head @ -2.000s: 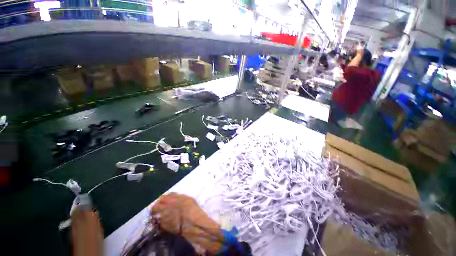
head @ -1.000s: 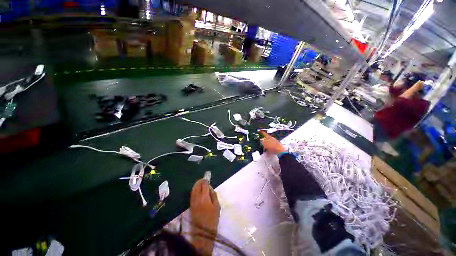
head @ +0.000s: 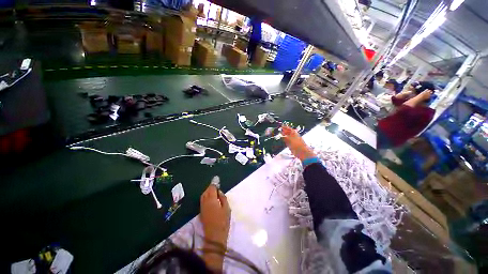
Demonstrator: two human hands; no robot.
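White cable leads (head: 225, 134) lie on the dark green belt with white rectangular pieces (head: 242, 159) and small circuit boards with yellow parts (head: 223, 158). My left hand (head: 215, 214) is at the belt's near edge, its grey-wrapped fingertip pointing up; no part shows in it, but its grip is unclear. My right hand (head: 294, 141), with a blue wrist band, reaches over the belt to the far cluster of leads and boards. Its fingertips are at a small piece there; whether they grip it is unclear. A large pile of white leads (head: 353, 187) lies beside my right forearm.
An open cardboard carton (head: 409, 195) stands right of the pile. A dark heap of parts (head: 128, 106) lies across the belt. A rail (head: 299, 21) runs overhead. A dark board with a cable stands at the left edge. A person in dark red stands at the upper right.
My left hand has drawn back from the unit at the belt's left to its near edge. My right hand has gone from near my body to the far leads. The view has turned.
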